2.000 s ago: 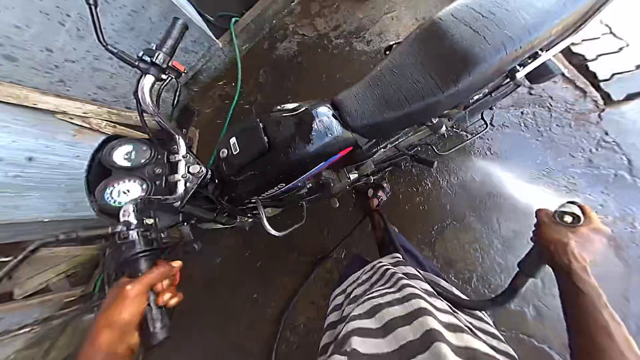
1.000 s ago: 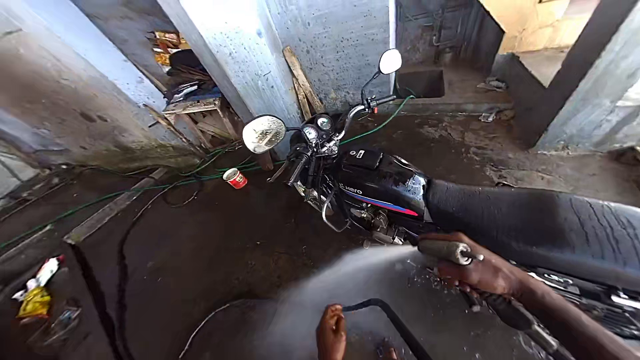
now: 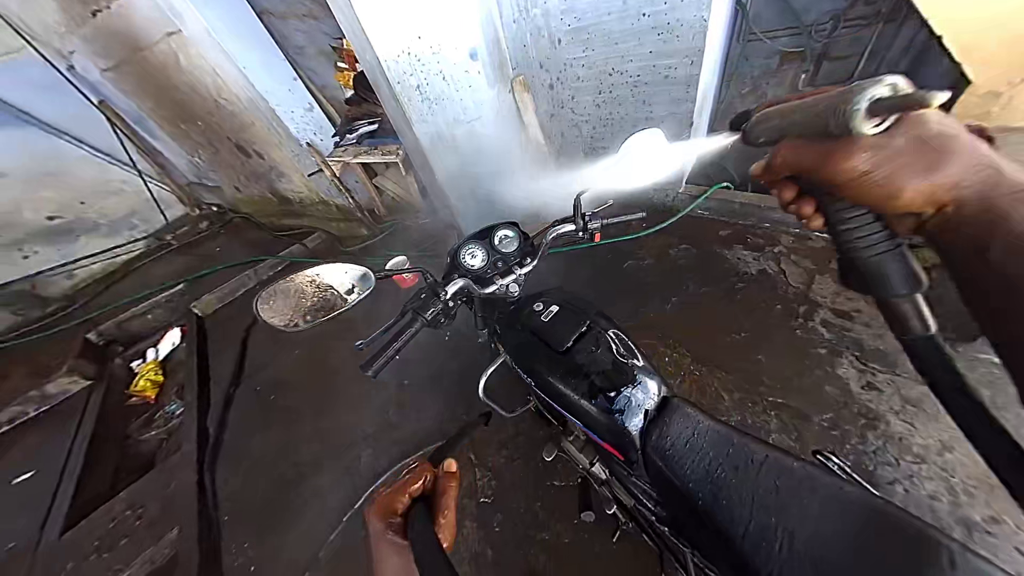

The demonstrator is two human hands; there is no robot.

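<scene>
My right hand (image 3: 896,172) grips the black handle of a pressure-washer gun (image 3: 824,112) at the upper right. A white water spray leaves its nozzle leftward across the far round mirror (image 3: 644,148). Low in the view, my left hand (image 3: 412,500) is closed around a black hose (image 3: 428,536). Between the hands stands a wet black motorcycle, with its fuel tank (image 3: 592,352), seat (image 3: 768,472), twin gauges (image 3: 490,246) and left handlebar grip (image 3: 392,346) in sight. The near mirror (image 3: 314,296) juts out to the left.
A green hose (image 3: 664,224) runs over the wet floor behind the handlebars. A red and white tin (image 3: 402,272) stands behind the near mirror's stem. At left lie wooden planks (image 3: 256,276) and a yellow wrapper (image 3: 147,378). Behind are a grey wall panel (image 3: 592,72) and a small wooden table (image 3: 368,154).
My left hand was on the handlebar grip two seconds ago and now holds the hose. The gun has risen, and its spray now crosses the far mirror. The view has swung widely.
</scene>
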